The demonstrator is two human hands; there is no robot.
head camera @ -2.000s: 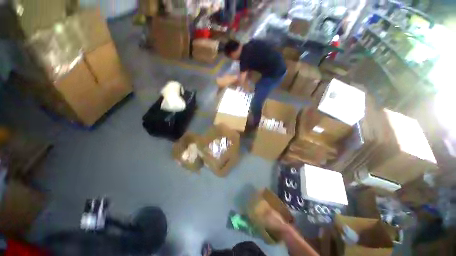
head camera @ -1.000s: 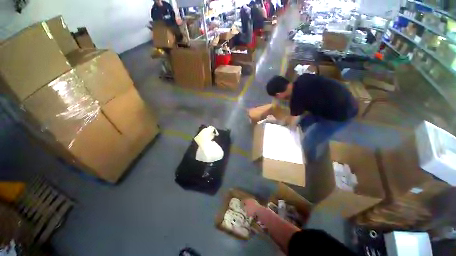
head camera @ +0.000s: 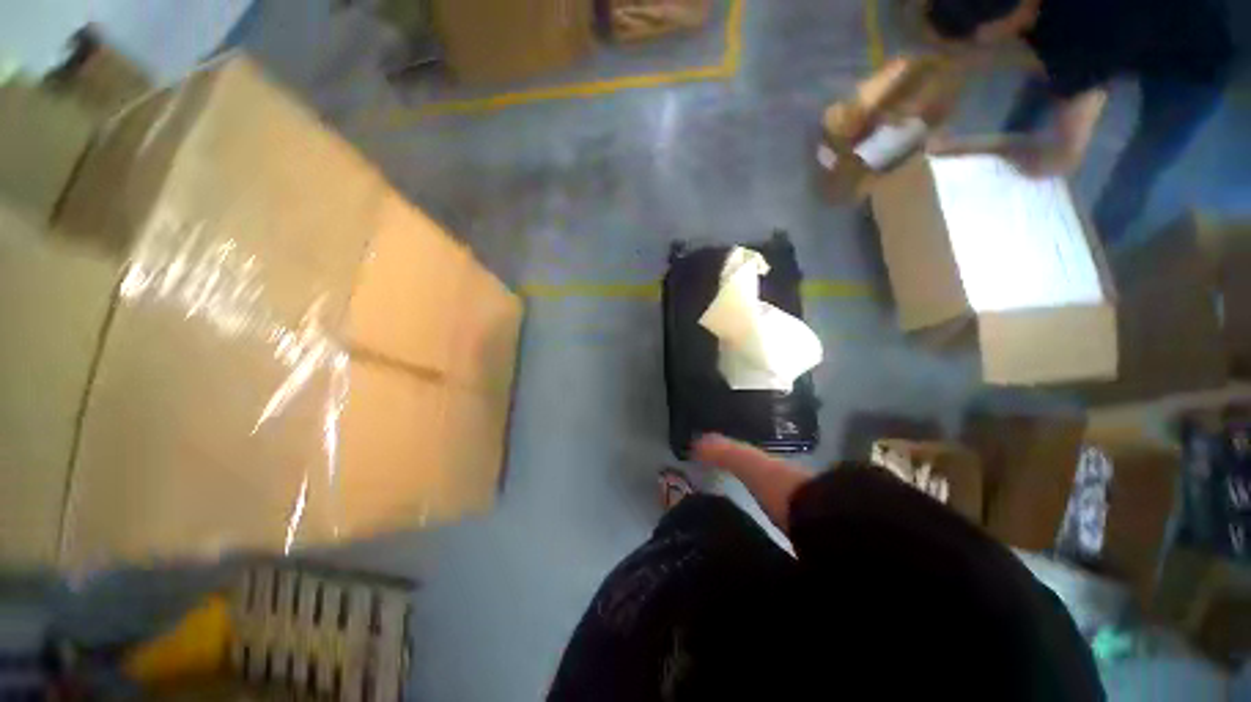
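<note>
My right hand point(head camera: 741, 469), blurred, reaches out of a dark sleeve to the near edge of a black case-like object point(head camera: 697, 398) on the floor. Its fingers overlap that edge, but I cannot tell whether they touch or grip it. A cream bag or cloth point(head camera: 766, 343) lies on top of the black object. My left hand is not in view.
Large film-wrapped cartons point(head camera: 275, 357) stand at left, above a slatted pallet point(head camera: 323, 631). Small open cartons point(head camera: 947, 473) with white pieces stand at right. A person point(head camera: 1125, 55) bends over an open carton point(head camera: 1050, 343) at upper right. A shoe point(head camera: 675, 487) shows below the black object.
My right hand has moved from the small carton of white pieces to the black object's near edge. The view has shifted left and closer, and the wrapped cartons look larger.
</note>
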